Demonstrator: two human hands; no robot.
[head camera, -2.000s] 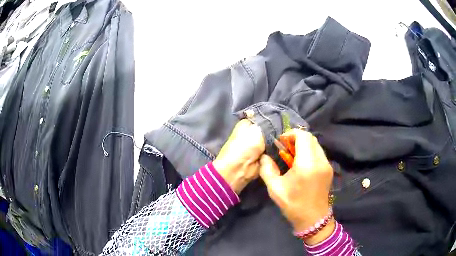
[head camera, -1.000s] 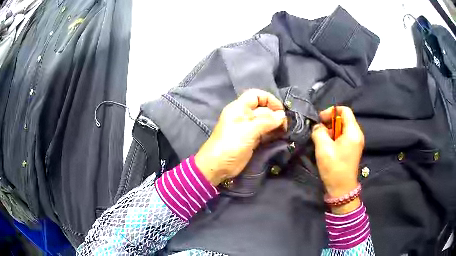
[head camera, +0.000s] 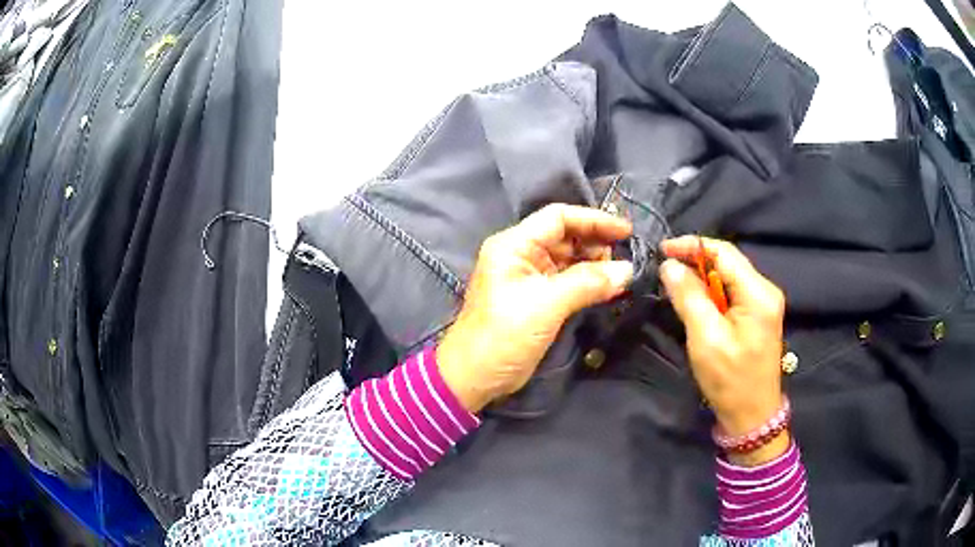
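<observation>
A dark charcoal shirt (head camera: 513, 470) lies spread in front of me, with round metal buttons and raised seams. My left hand (head camera: 535, 294) pinches a small bunched part of the shirt between thumb and fingers. My right hand (head camera: 727, 321) pinches the right side of the same bunched part with thumb and forefinger. Orange-handled snips (head camera: 713, 280) are held within my right hand. Their blades are hard to make out. The bunched cloth between the hands is small and partly hidden by the fingertips.
Another dark shirt (head camera: 182, 278) with a yellow motif lies at the left. A wire hanger hook (head camera: 237, 217) stands out from the worked shirt's collar. A further dark garment (head camera: 941, 102) with a hook is at the upper right. The white table (head camera: 428, 53) shows behind. Something blue (head camera: 96, 502) is at lower left.
Both hands have moved from pressed together, with snips at the pocket area, to slightly apart, pinching a bunched part. The yellow embroidery there no longer shows. The shirts appear shifted in view.
</observation>
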